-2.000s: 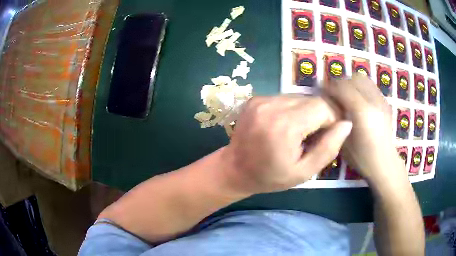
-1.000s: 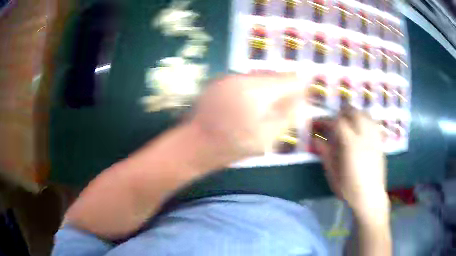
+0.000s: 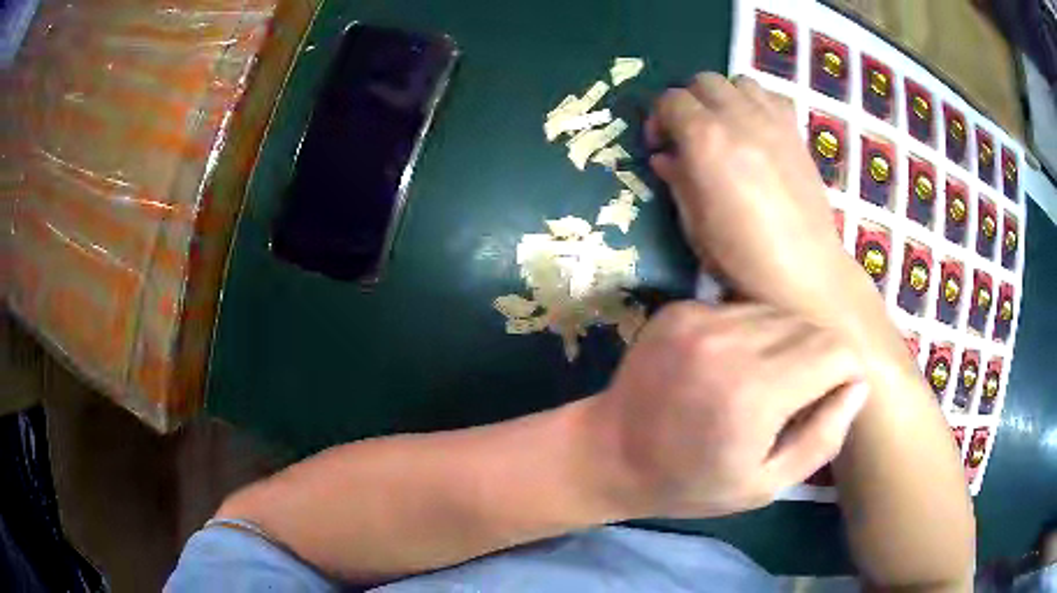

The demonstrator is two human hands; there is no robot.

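Note:
The white foam tray (image 3: 740,35) holds rows of red and black units with round gold centres (image 3: 877,168). My left hand (image 3: 730,411) is curled over the tray's near left part, palm side hidden, thumb pointing right; whether it holds anything is hidden. My right hand (image 3: 736,156) reaches up and left past it, over the tray's left edge. Its bent fingertips are just right of the loose cream scraps (image 3: 597,127); what they hold, if anything, cannot be seen. My right forearm covers part of the tray. A larger pile of cream scraps (image 3: 574,272) lies left of my hands.
A black phone (image 3: 362,156) lies on the dark green work surface (image 3: 440,336) left of the scraps. A brown carton (image 3: 104,197) with orange markings under clear tape stands at the far left. Brown cardboard (image 3: 945,41) is beyond the tray.
My right hand has moved from the tray's near part up and left to beside the scraps. My left hand now sits nearer the wearer. The camera view has shifted and is sharper.

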